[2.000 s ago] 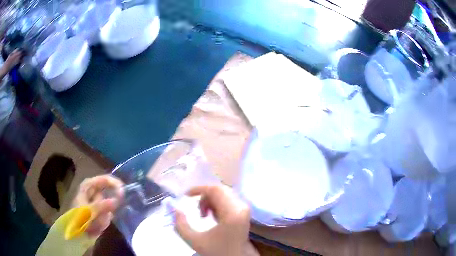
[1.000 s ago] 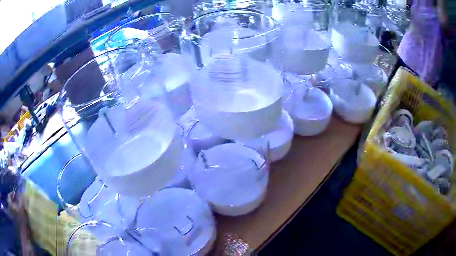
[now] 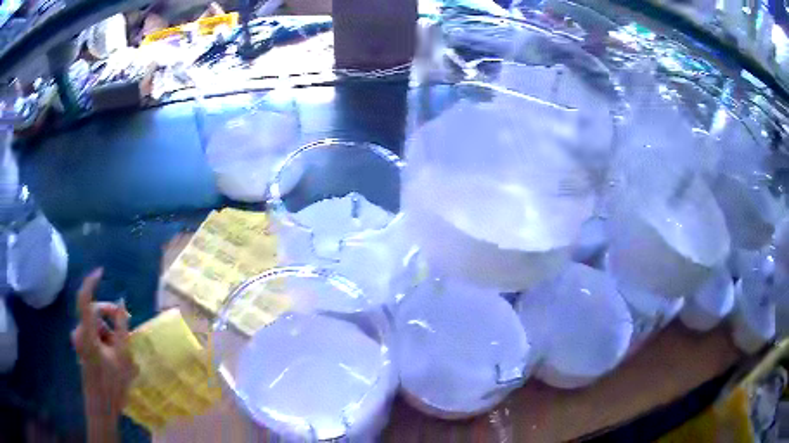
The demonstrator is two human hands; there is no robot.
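Note:
My left hand (image 3: 105, 346) is at the lower left, with one finger raised. It holds a yellow label sheet (image 3: 169, 368) that hangs to its right and shows rows of small marks. My right hand is not in view. A clear container with a white lower part (image 3: 311, 368) stands right of the held sheet, touching other containers. More label sheets (image 3: 227, 260) lie flat behind it, partly seen through its clear wall.
Many clear, white-bottomed containers (image 3: 463, 346) crowd the middle and right, some stacked (image 3: 510, 195). Brown cardboard (image 3: 562, 415) lies under them. Others stand at the far left edge (image 3: 36, 260). A yellow crate (image 3: 722, 424) is cut off at the lower right. A cluttered bench is behind.
The view has swung right to the container stacks, then back left. My left hand with the sheet is in view again; my right hand and the container held two seconds ago are no longer seen held.

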